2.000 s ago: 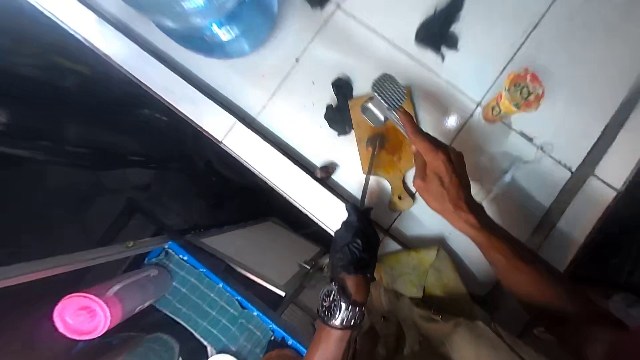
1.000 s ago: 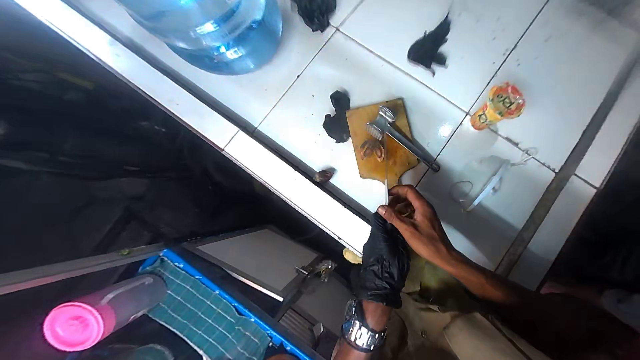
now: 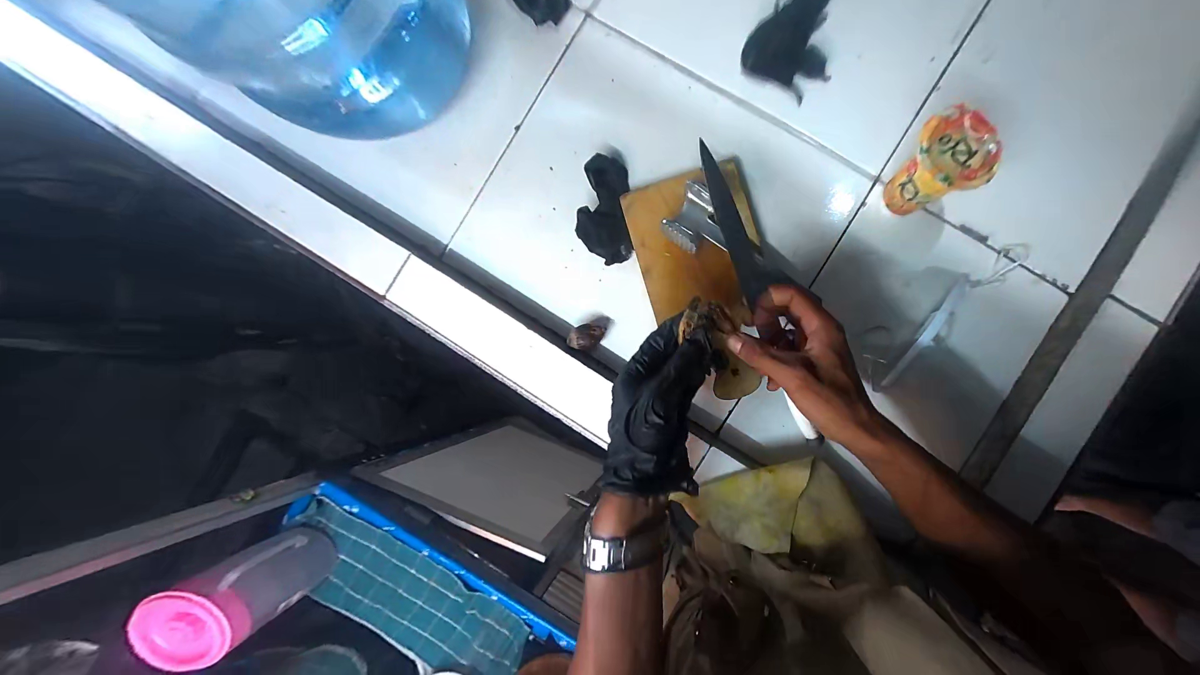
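Observation:
My left hand (image 3: 652,412), in a black glove with a metal-banded watch at the wrist, pinches a small brown, dark-streaked piece (image 3: 698,323). My bare right hand (image 3: 806,366) holds a dark-bladed knife (image 3: 731,220), its tip pointing up and away, while the thumb reaches to the brown piece. Beneath both hands lies a wooden cutting board (image 3: 666,272) with a handle. On the board rests a metal meat mallet (image 3: 694,220), partly hidden by the knife. A brown snail shell (image 3: 589,333), as far as its blurred shape shows, sits left of the board.
Crumpled black gloves or scraps (image 3: 605,211) lie left of the board, another (image 3: 787,47) beyond. A large blue water bottle (image 3: 375,66) stands upper left, a printed drink cup (image 3: 947,159) at right. A blue-edged tray (image 3: 403,581) with green cloth and a pink-lidded bottle (image 3: 178,630) are lower left.
The mallet, in my right hand two seconds ago, now lies on the board. My right hand now has the knife. The brown piece, on the board one second ago, is in my left hand.

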